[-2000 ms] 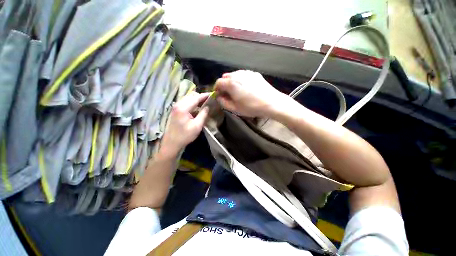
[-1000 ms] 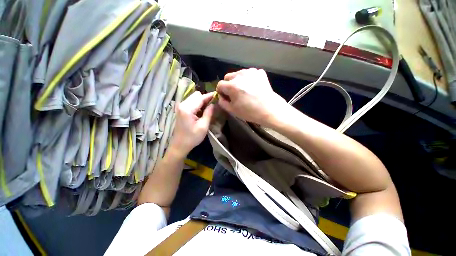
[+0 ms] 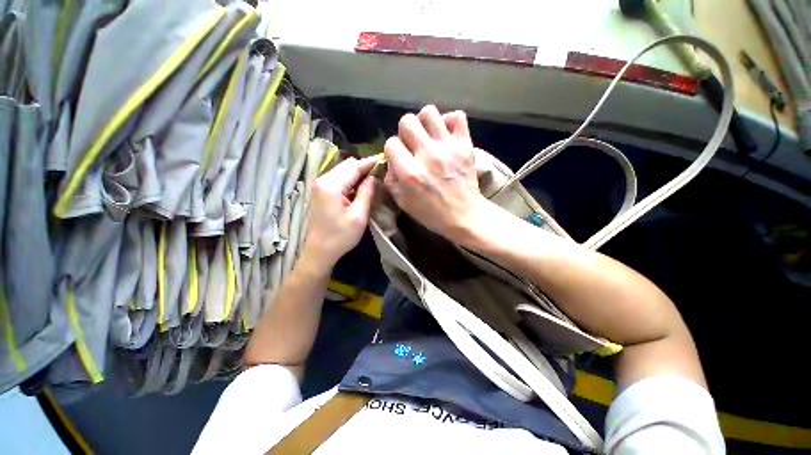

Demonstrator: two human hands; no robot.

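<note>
A beige-grey tote bag (image 3: 405,258) lies in my lap with its mouth open. My left hand (image 3: 336,209) pinches the bag's far-left corner at a small yellow binding end (image 3: 381,159). My right hand (image 3: 431,169) is at the same corner, its fingers curled against the yellow end, with the forearm across the bag. The fingertips partly hide the yellow end. Another yellow end (image 3: 608,348) shows at the near-right corner. One pair of beige handles (image 3: 485,355) hangs toward me; the other handles (image 3: 702,182) loop up to the right.
A large pile of grey bags (image 3: 178,178) with yellow lines stands at left. Ahead is a pale bench (image 3: 427,93) with red strips (image 3: 445,47). A hammer (image 3: 683,49) and a small dark tool (image 3: 763,78) lie at its right. Grey pieces (image 3: 790,44) lie at far right.
My right hand has turned, its back and knuckles now raised more upright at the corner. My left hand keeps its pinch. The view has shifted slightly, showing more of the hammer.
</note>
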